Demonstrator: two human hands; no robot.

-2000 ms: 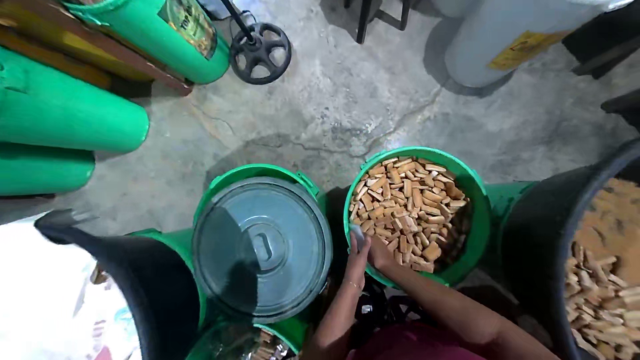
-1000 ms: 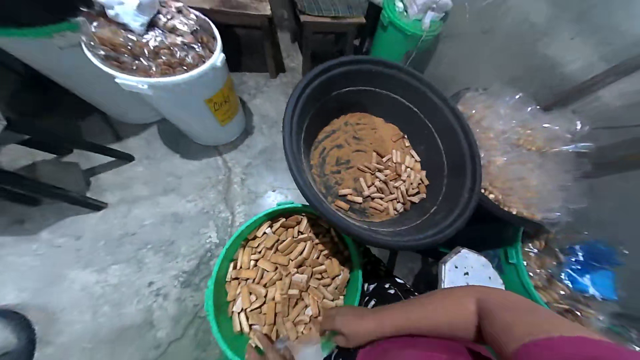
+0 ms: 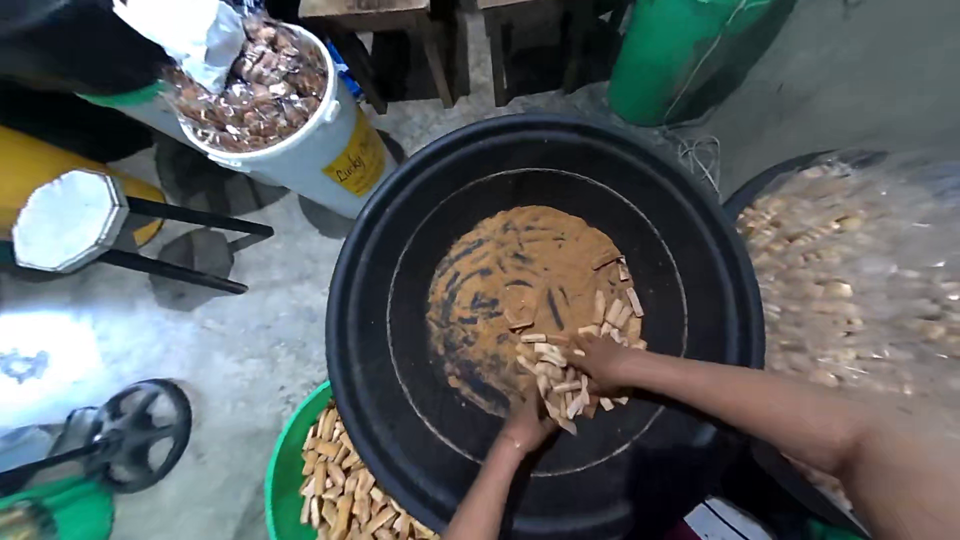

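Both hands reach into a large round black plastic tub (image 3: pixel 360 315), low and right of its middle. My left hand (image 3: pixel 529 421) cups the lower left side of a heap of short pale snack sticks (image 3: pixel 562 375). On the heap's upper right side lies my right hand (image 3: pixel 600 360), its fingers among the pieces. Some sticks sit between the two hands. Brown powder (image 3: pixel 517 262) coats the tub's bottom, with dark streaks where the plastic shows through. The fingertips are partly hidden by the sticks.
A green tub of brown sticks (image 3: pixel 337 480) stands at the lower left. A white bucket (image 3: pixel 360 150) of wrapped pieces is at the upper left, beside a stool (image 3: pixel 71 221). Clear plastic bags of pieces (image 3: pixel 847 285) lie at the right. Wooden stools (image 3: pixel 367 7) and a green bin (image 3: pixel 667 60) stand behind.
Both hands have moved from the green tub of sticks into the black tub. The view has swung to the right.
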